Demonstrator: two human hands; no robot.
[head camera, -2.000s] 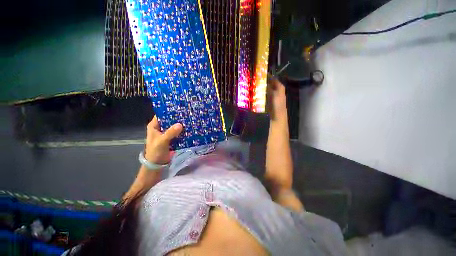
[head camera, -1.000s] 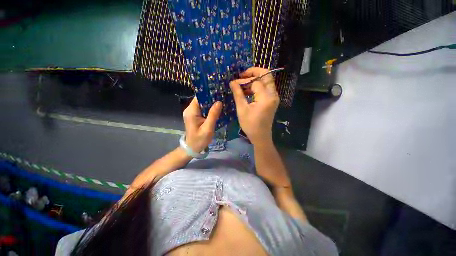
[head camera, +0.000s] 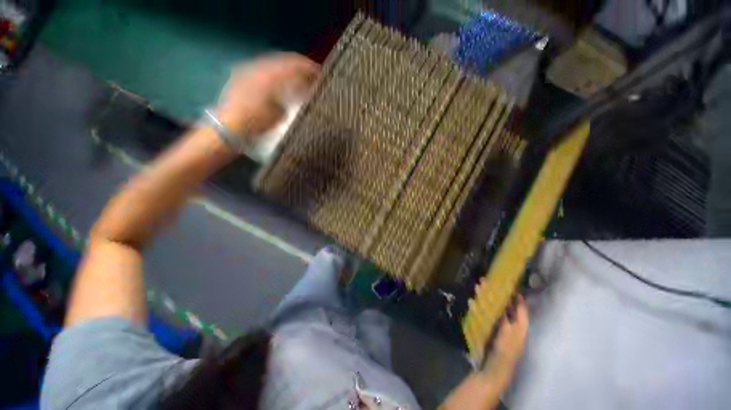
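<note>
A long yellow-gold LED board (head camera: 525, 232) stands out at the right, tilted, between the stack and the white surface. My right hand (head camera: 506, 340) grips its near end. The stack of LED boards (head camera: 393, 144) stands on edge in front of me, many thin parallel lines. My left hand (head camera: 268, 92) is blurred at the stack's left edge, with something pale just below the fingers; whether it holds anything is unclear.
A white surface (head camera: 625, 320) with a thin dark cable (head camera: 641, 279) lies at the right. A blue board (head camera: 493, 40) shows behind the stack. The green bench (head camera: 152, 48) is at the upper left. A small dark device (head camera: 388, 288) sits below the stack. Blue racks (head camera: 32, 308) stand at the lower left.
The view has turned. The blue face over the stack is gone; my right hand has moved right and now grips a board with its yellow face showing. My left hand has moved to the stack's left side.
</note>
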